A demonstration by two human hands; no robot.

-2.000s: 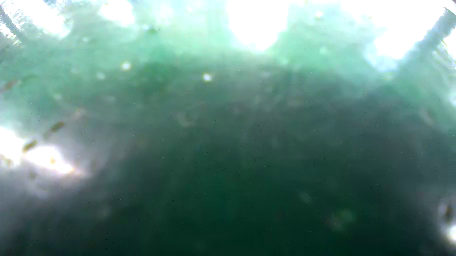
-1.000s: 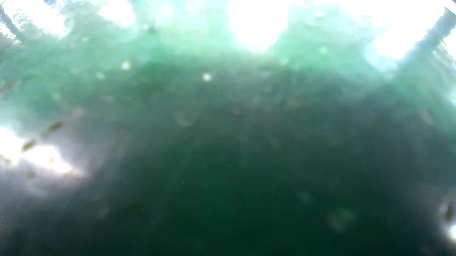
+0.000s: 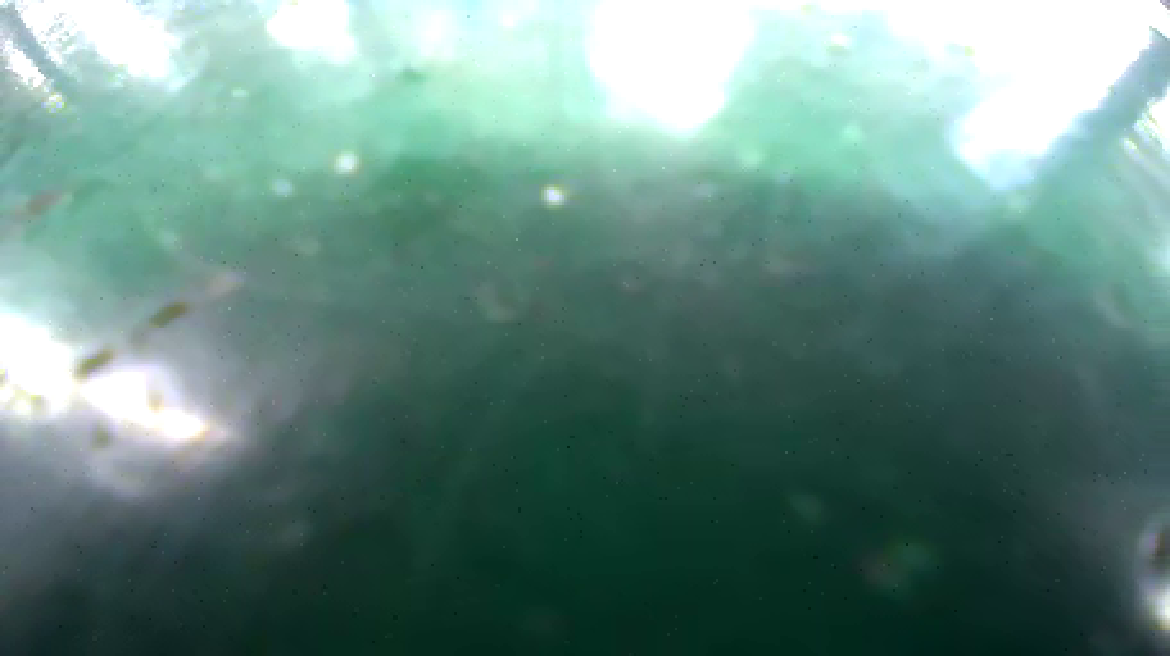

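Observation:
A blurred green surface (image 3: 577,436) fills nearly the whole head view, dark in the lower middle and paler toward the top. It looks very close to the camera and out of focus. Neither my left hand nor my right hand is in view. No tool or workpiece can be made out.
Bright white glare (image 3: 674,58) lies along the top. Another bright patch (image 3: 154,404) with small dark marks is at the left, and a small one is at the lower right edge. A grey diagonal band (image 3: 1103,122) shows at the upper right.
The blurred spots and the glare at the left have shifted slightly to the right in the picture. Nothing else has visibly changed.

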